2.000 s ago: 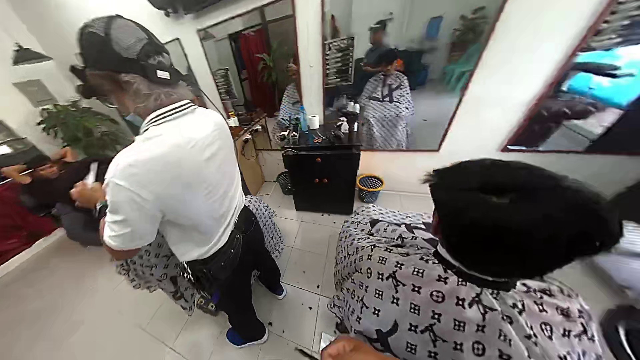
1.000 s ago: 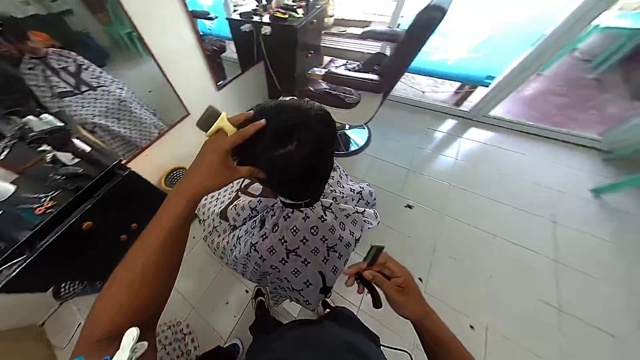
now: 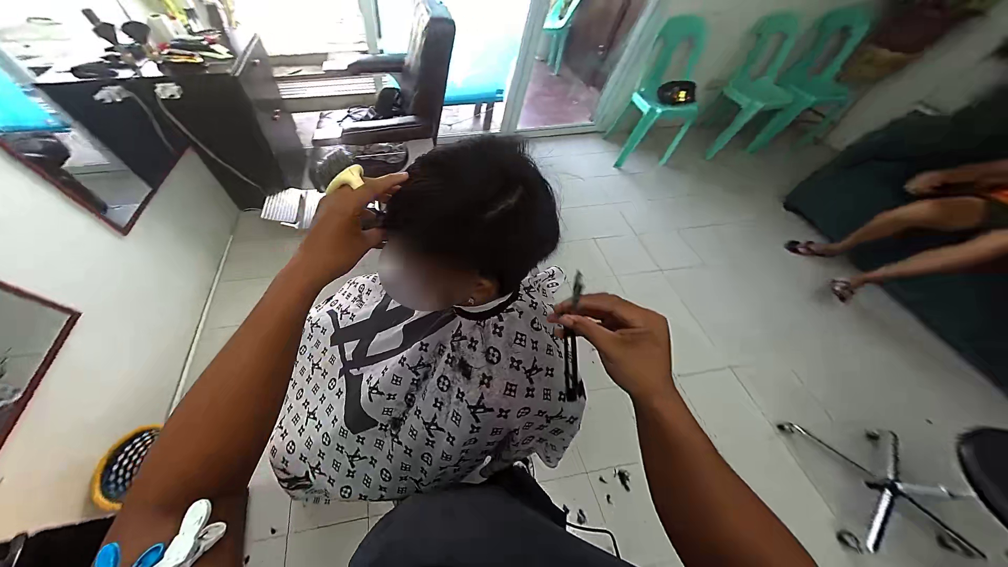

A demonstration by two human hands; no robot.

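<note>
A seated person's dark-haired head (image 3: 480,205) is in the middle of the head view, above a white cape with black print (image 3: 441,394). My left hand (image 3: 339,228) is at the far-left side of the hair, its fingertips touching it, and holds a duster brush by its pale yellow handle (image 3: 345,179). To the right of the neck, my right hand (image 3: 630,339) holds a black straight razor (image 3: 571,362) between thumb and fingers, away from the hair. Clips (image 3: 193,535), white and blue, are at my left upper arm.
A black cabinet (image 3: 181,118) with tools and a barber chair (image 3: 429,79) stand behind. Green plastic chairs (image 3: 669,87) line the back. At right, another person's legs (image 3: 906,228) rest by a dark sofa (image 3: 929,315), near a wheeled stool base (image 3: 886,488). A yellow-rimmed basket (image 3: 118,465) is at left.
The view has swung right, away from the other barber seen two seconds ago. Since one second ago, the seated person's head has turned, and both hands still hold their tools.
</note>
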